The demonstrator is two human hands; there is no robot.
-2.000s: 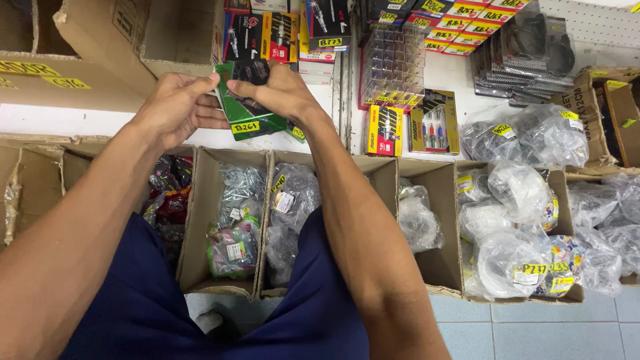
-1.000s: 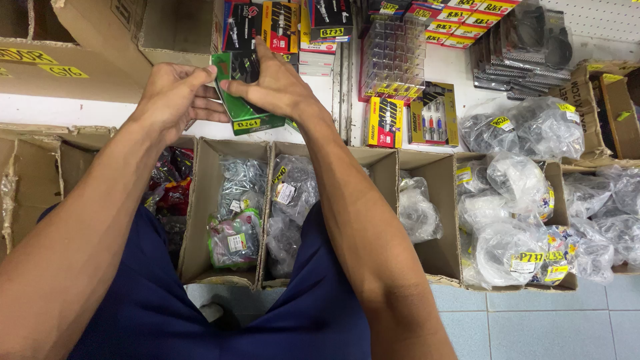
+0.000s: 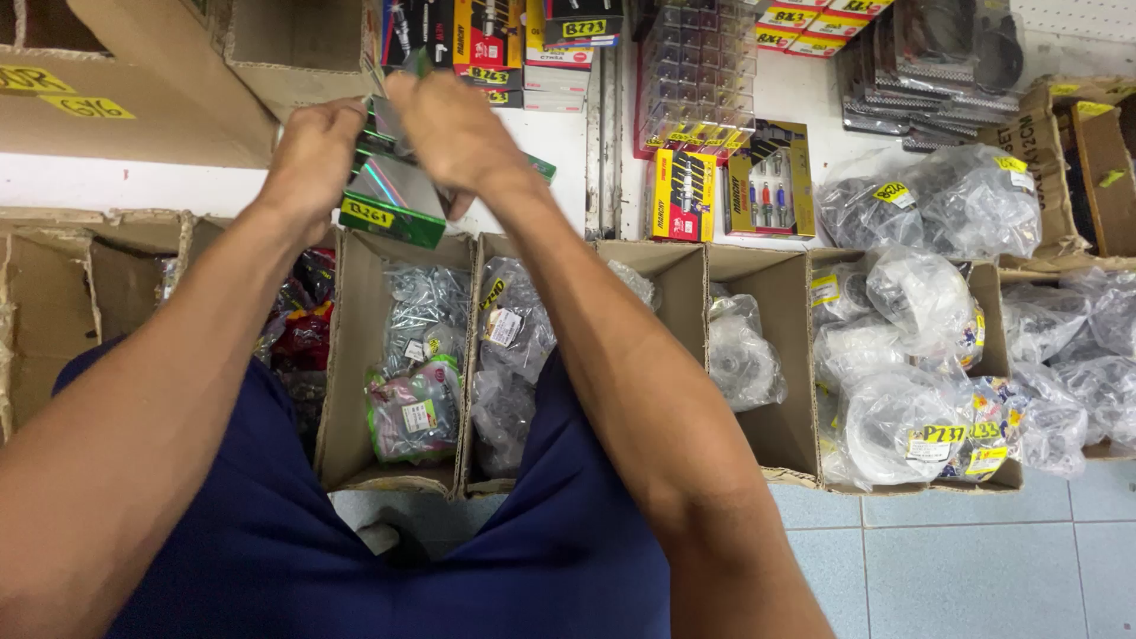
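A green box with a yellow label [image 3: 393, 211] sits between my hands above the shelf's front edge. My left hand [image 3: 315, 160] grips its left side, fingers curled around the edge. My right hand [image 3: 457, 129], blurred, is over the right part of the box; a dark piece shows above its fingers, and what exactly it holds cannot be told. Part of another green item [image 3: 541, 169] shows to the right of that hand. Spark plug boxes [image 3: 487, 34] stand just behind my hands.
Cardboard bins with bagged parts [image 3: 415, 395] line the shelf's front. A stack of clear plastic cases [image 3: 697, 75], a yellow-red spark plug box [image 3: 682, 195] and a gold box [image 3: 770, 182] lie right of my hands. Large cardboard boxes [image 3: 133, 106] stand left; bagged parts [image 3: 923, 337] fill the right.
My right hand has shifted up and left over the box, and more of the box's shiny top now shows. My left hand remains at the box's left side.
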